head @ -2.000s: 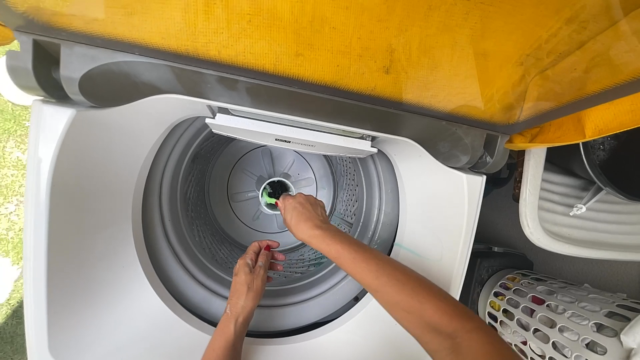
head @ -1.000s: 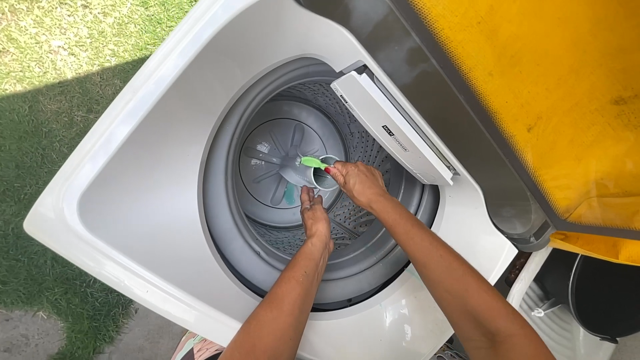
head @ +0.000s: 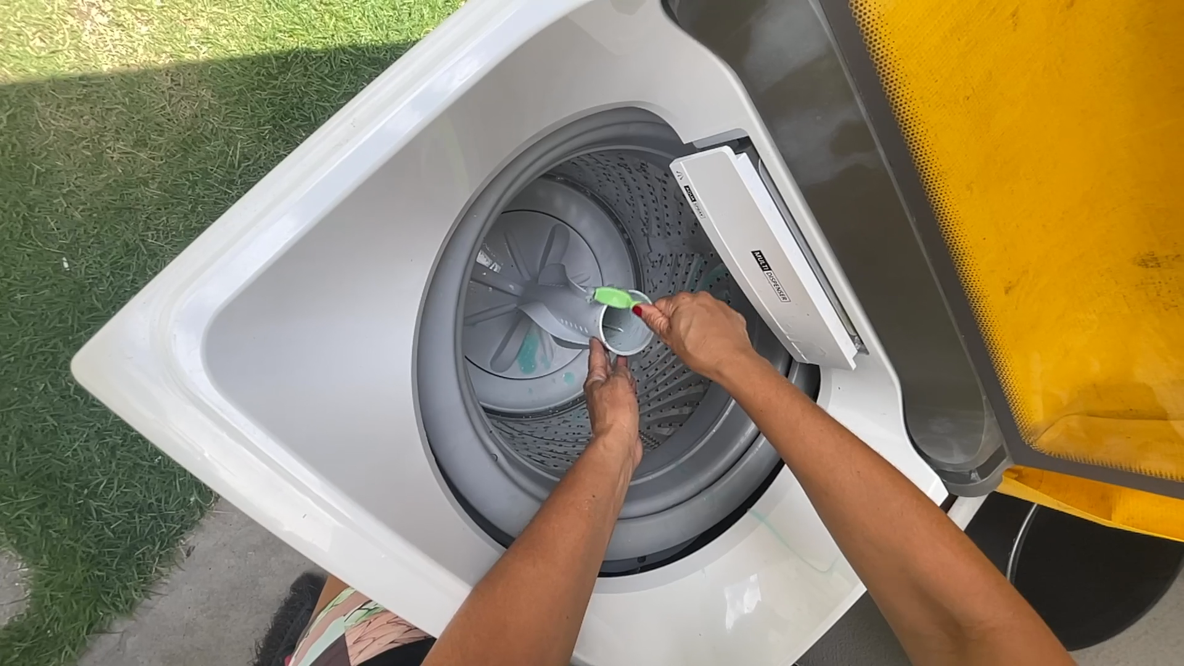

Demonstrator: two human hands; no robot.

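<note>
Inside the drum of a top-loading washing machine (head: 555, 388), my right hand (head: 698, 328) grips a green-headed brush (head: 612, 297) by its handle end, near the rim of the grey agitator post (head: 566, 305). The green head lies across the edge of the post's round opening (head: 627, 324). My left hand (head: 610, 393) touches the post just below that opening with its fingertips; whether it grips the post is not plain. Blue-green liquid spots (head: 528, 351) lie on the grey plate at the drum's bottom.
A white dispenser drawer (head: 768, 259) juts over the drum's right side. The raised lid (head: 832, 185) and a yellow cover (head: 1045, 203) stand at the right. A black round container (head: 1091, 573) is at lower right. Grass (head: 120, 231) and concrete (head: 203, 573) lie to the left.
The view has turned strongly since the first frame. My left hand, apart from the post two seconds ago, now touches it. The green tool has moved from inside the opening to its rim.
</note>
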